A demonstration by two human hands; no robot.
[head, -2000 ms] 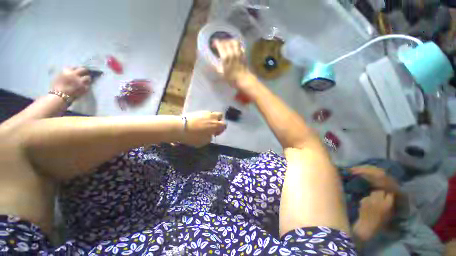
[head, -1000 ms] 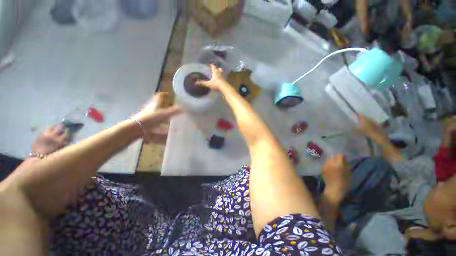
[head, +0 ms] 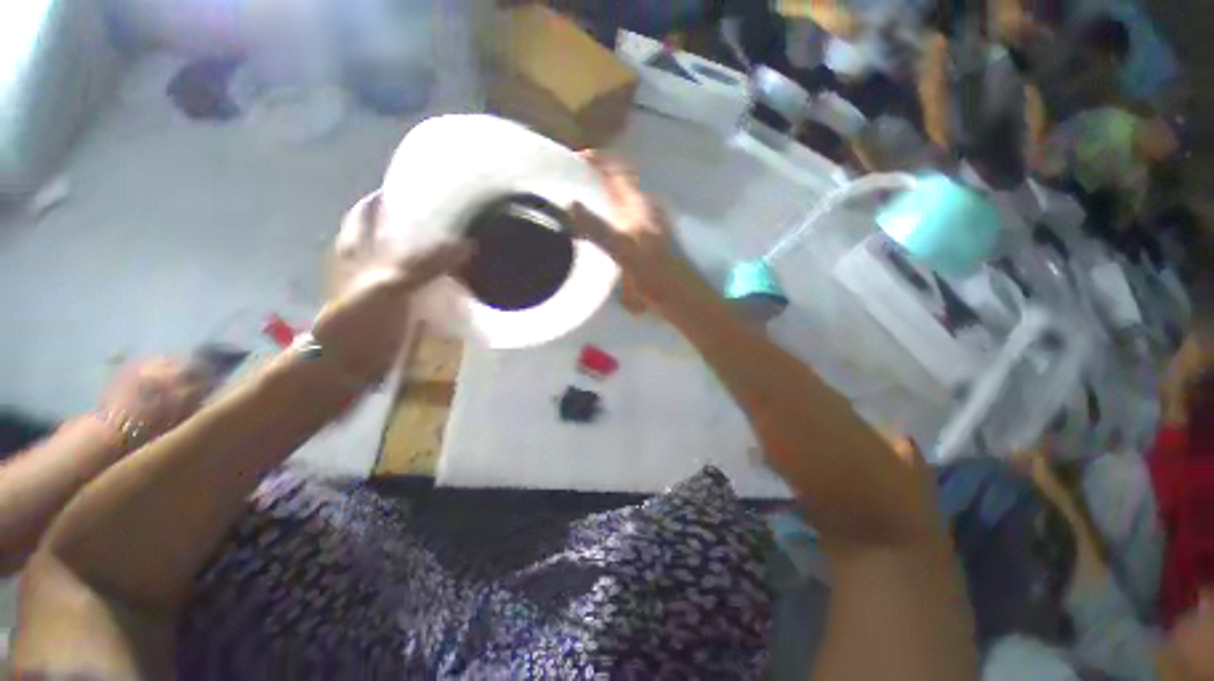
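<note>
A white round housing (head: 439, 166) with a dark round centre is held up over the table, its rim flared and slightly tilted. My left hand (head: 373, 299) grips its left side, fingers at the edge of the dark centre. My right hand (head: 626, 233) grips its right side. A small red piece (head: 598, 361) and a small black piece (head: 579, 405) lie on the white table (head: 506, 446) below it. The hands are blurred.
A teal lamp (head: 940, 224) stands to the right, near white cartons (head: 905, 299). A cardboard box (head: 559, 67) is at the far edge. Another person's hand (head: 160, 393) is at the left, near a red piece (head: 280, 329). More people sit at the right.
My left hand has come over and taken hold of the white housing. Both hands have raised it towards me, and it looks larger and tilted.
</note>
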